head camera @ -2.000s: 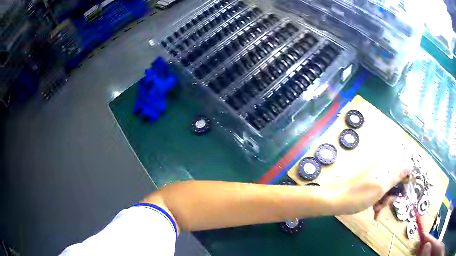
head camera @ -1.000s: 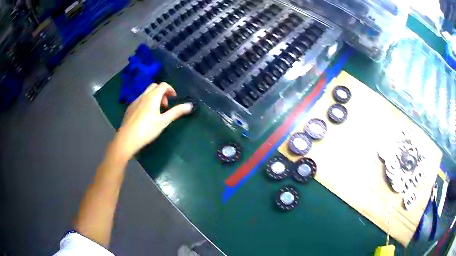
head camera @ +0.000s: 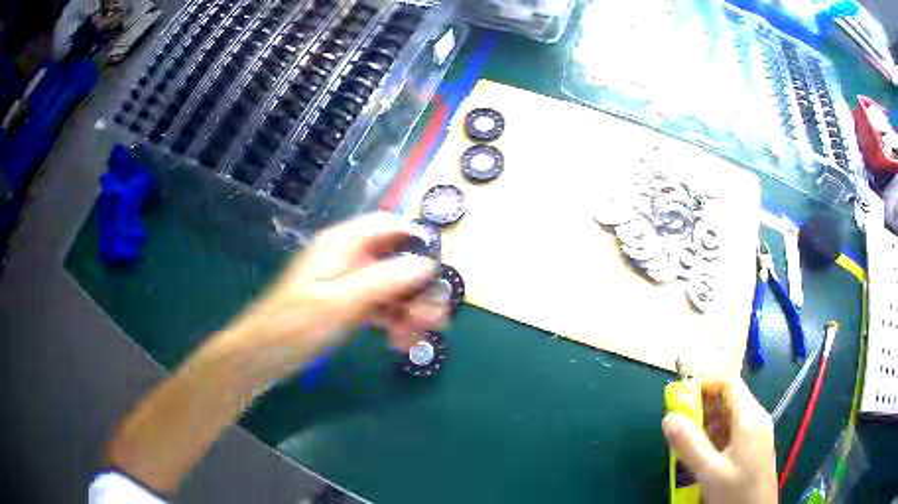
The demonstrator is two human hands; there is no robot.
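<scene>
My left hand (head camera: 340,285) is blurred over the board's left edge, among the black discs; a dark disc (head camera: 423,239) shows at its fingertips, but I cannot tell whether it is held or lies beneath. Other black discs with pale centres lie on the tan board (head camera: 561,266), such as one near its top (head camera: 483,124); another lies on the green mat (head camera: 423,353), below my left fingers. My right hand (head camera: 729,443) is closed around a yellow-handled tool (head camera: 684,399) at the board's lower right edge. Its tip is unclear.
A heap of silver-grey rings (head camera: 670,228) lies on the board. A clear tray of black parts (head camera: 266,94) is upper left, another clear tray (head camera: 679,59) upper right. Blue-handled pliers (head camera: 796,320), a red stick (head camera: 809,404) and a printed sheet (head camera: 883,315) are right. A blue lump (head camera: 124,207) is left.
The view has swung right. My left hand has moved from a disc beside the blue lump to the discs at the board's edge. My right hand has come into view holding the yellow tool.
</scene>
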